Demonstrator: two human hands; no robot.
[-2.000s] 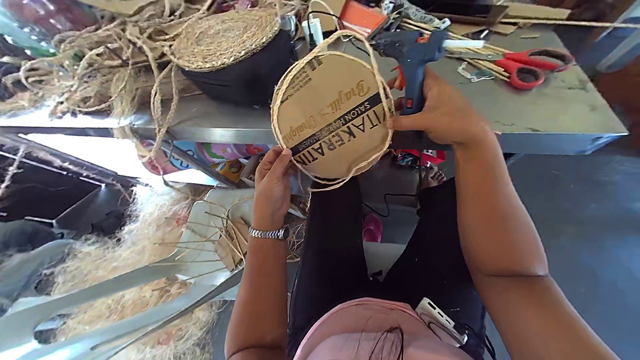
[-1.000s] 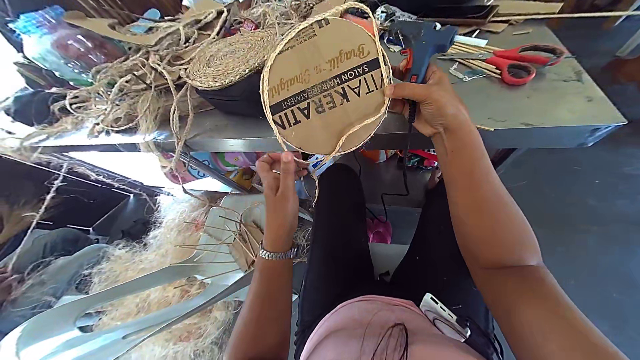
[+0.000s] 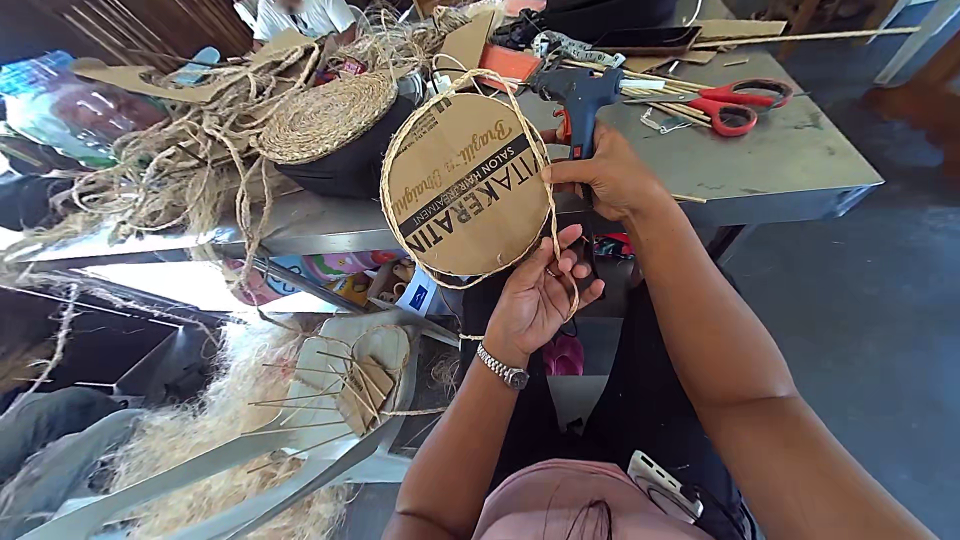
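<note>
A round cardboard disc [image 3: 472, 187] with printed writing is held up over the table's front edge. Braided natural-fibre cord [image 3: 384, 176] runs around its rim, and a loose length hangs at its right side. My right hand [image 3: 611, 169] grips a blue hot glue gun [image 3: 587, 97] and pinches the disc's right edge with the thumb. My left hand [image 3: 544, 289], palm up with fingers partly spread, is under the disc's lower right; the cord passes over its fingers, touching the disc's edge. A wristwatch [image 3: 504, 367] is on the left wrist.
Red-handled scissors [image 3: 731, 105] and thin sticks [image 3: 675, 112] lie on the metal table [image 3: 810, 165]. At left are a coiled-fibre round [image 3: 330, 116] on a dark item, tangled cord [image 3: 180, 172] and a plastic bottle [image 3: 67, 105]. A plastic chair [image 3: 322, 390] holds cardboard with sticks. A person [image 3: 300, 19] sits beyond.
My left hand has moved right along the disc's lower edge and turned palm up, with fingers more spread. My right hand keeps hold of the glue gun and the disc.
</note>
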